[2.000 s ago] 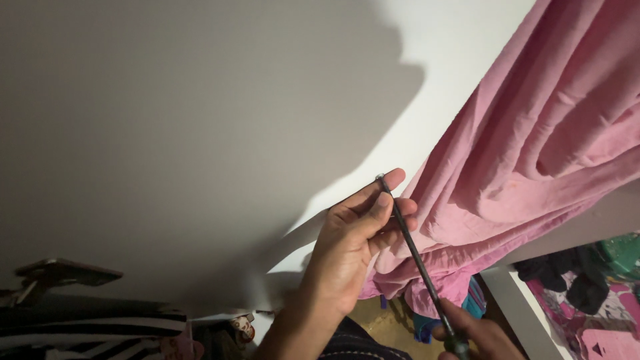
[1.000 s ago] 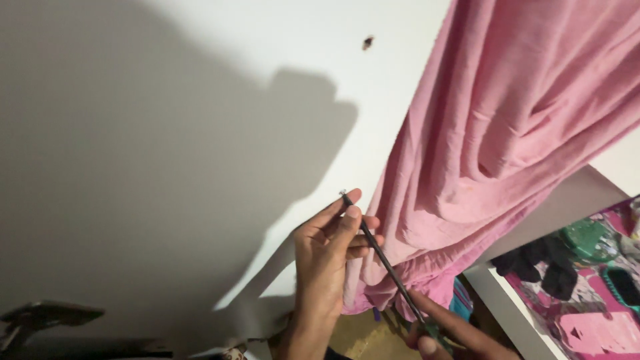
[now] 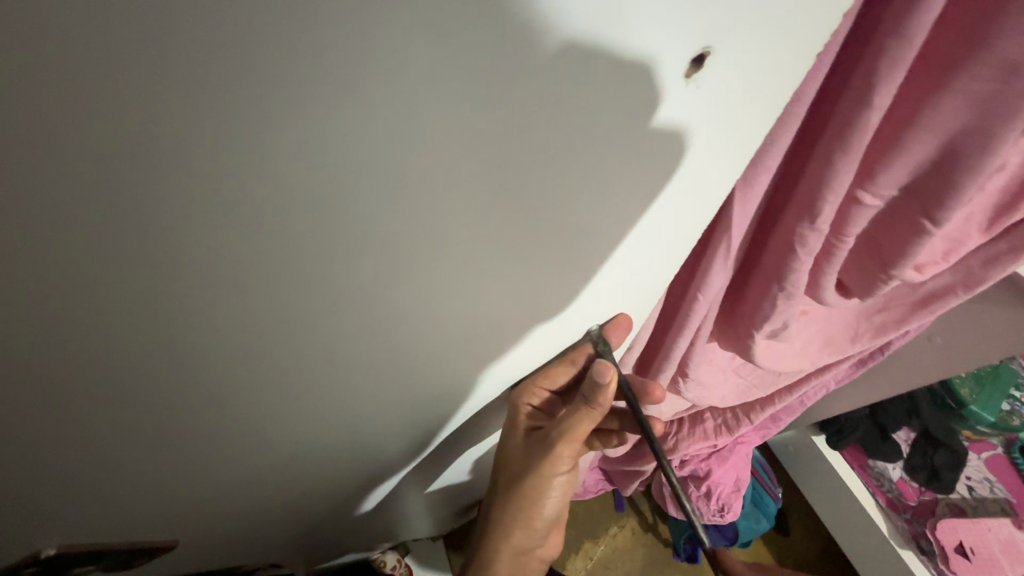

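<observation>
Low in the middle of the head view, my left hand (image 3: 572, 432) pinches the upper end of a thin dark metal rod (image 3: 660, 456), which looks like a screwdriver shaft. A small shiny piece sits at the rod's tip beside my index fingertip; what it is cannot be told. The rod slants down to the right, to my right hand (image 3: 748, 564), which is mostly cut off by the bottom edge, so its grip and the rod's lower end are hidden. Behind my left hand stands a white panel (image 3: 728, 120) with a small ragged hole (image 3: 698, 64).
A pink cloth (image 3: 800, 264) hangs in folds on the right. Below it are blue-teal fabric (image 3: 756, 500) and a floor (image 3: 608, 536). At lower right, a white open drawer (image 3: 832, 496) holds black cloth (image 3: 932, 448) and a green container (image 3: 988, 396). A dark flat object (image 3: 96, 556) is at lower left.
The view has shifted, and the hole in the panel, not seen in the oldest frame, is now in sight. My right hand has moved mostly out of view at the bottom; my left still pinches the rod.
</observation>
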